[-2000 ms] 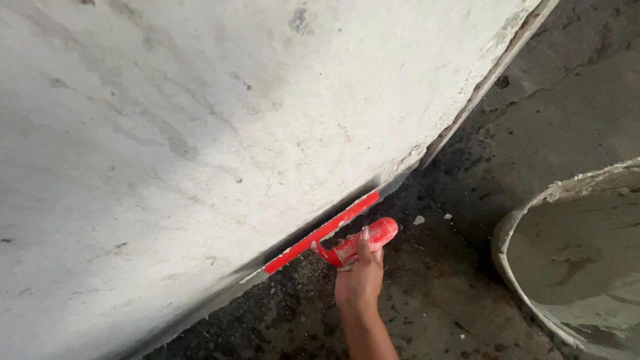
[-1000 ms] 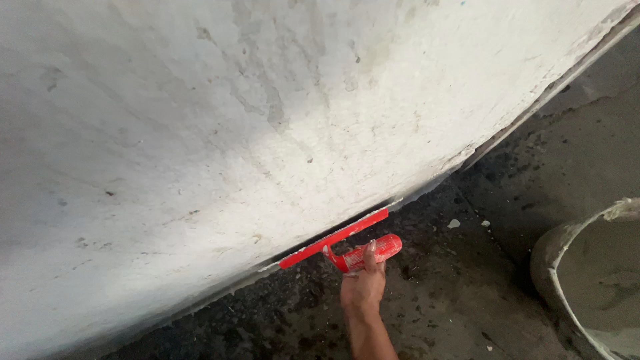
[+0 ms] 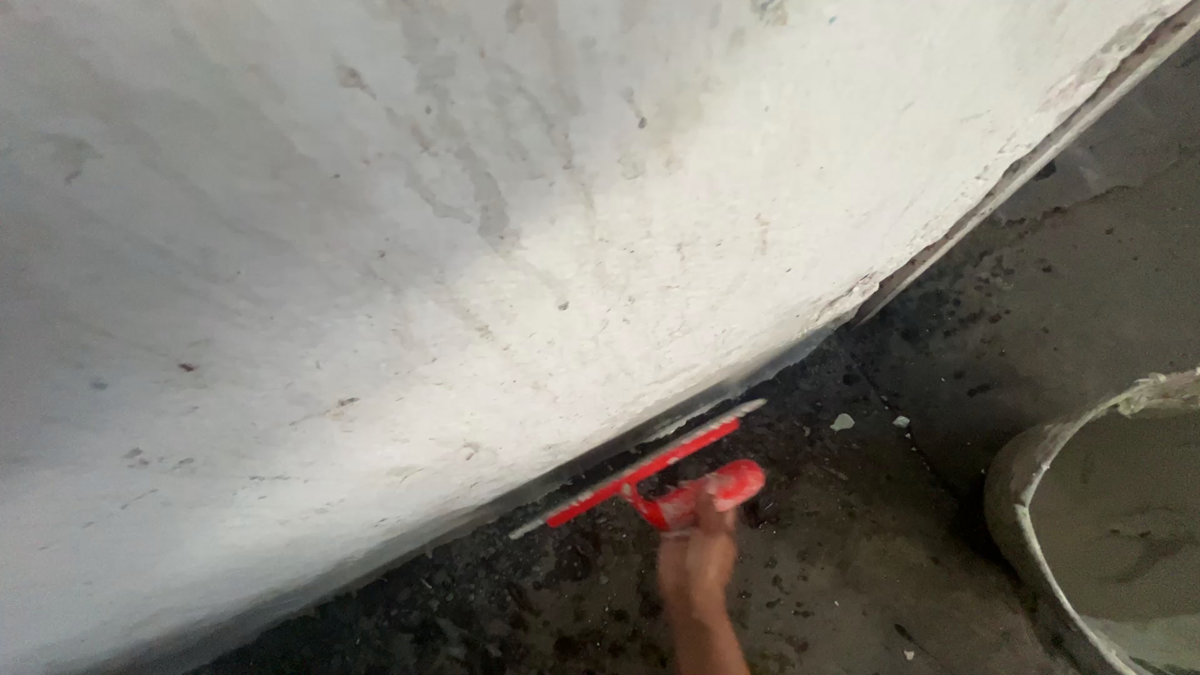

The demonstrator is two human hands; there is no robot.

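Observation:
My right hand (image 3: 698, 558) is closed around the red handle of a plastering trowel (image 3: 647, 469), low beside the foot of a white plastered wall (image 3: 525, 281). The trowel's long blade shows nearly edge-on, roughly parallel to the wall's bottom edge, with pale material along it. A narrow dark gap shows between most of the blade and the wall. Hand and handle are slightly blurred. Grey stains, small pits and specks mark the wall face. My left hand is out of view.
At the lower right stands a round bucket (image 3: 1008, 497) with a crusted rim and grey material inside. The dark concrete floor (image 3: 825, 581) carries spatters and a few pale chips (image 3: 842, 423). A rough, broken edge (image 3: 994, 183) runs along the wall's right side.
The trowel, flat against the wall's foot two seconds ago, has come away from it, and its blade now shows nearly edge-on. My right hand has kept its grip.

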